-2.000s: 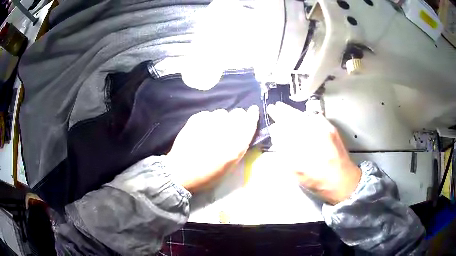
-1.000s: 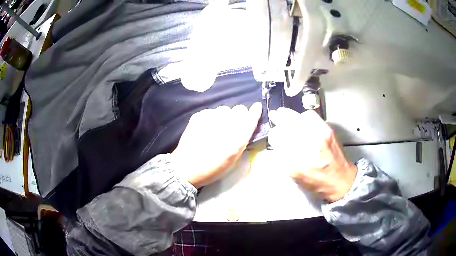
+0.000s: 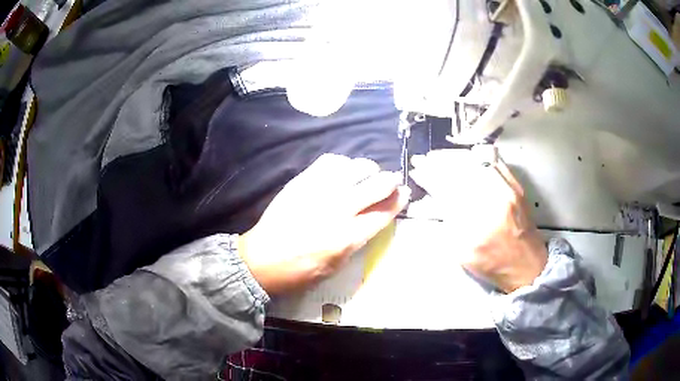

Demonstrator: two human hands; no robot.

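A dark panel (image 3: 261, 141) joined to a large grey cloth (image 3: 134, 82) lies left of the needle area. The presser foot (image 3: 406, 125) is near the seam edge (image 3: 405, 160), which runs toward me between my hands. My left hand (image 3: 313, 223) has thumb and fingers pinched together on the dark panel's near edge, left of the seam. My right hand (image 3: 485, 212) is just right of the seam, fingertips on or beside the dark fabric. Glare washes out both hands, and its grip cannot be made out. A small dark piece (image 3: 440, 132) shows behind the right fingers.
The off-white machine head (image 3: 596, 126) with a tension dial (image 3: 555, 98) fills the right. Bright glare covers the top middle. The white machine bed (image 3: 581, 249) extends right, with a yellow mark (image 3: 378, 253) near the front. A red-and-dark container (image 3: 26, 30) stands far left.
My left hand has changed from fingers laid on the panel to a pinch at its near edge. My right hand stays beside the seam, its fingers slightly shifted. The camera view has also shifted.
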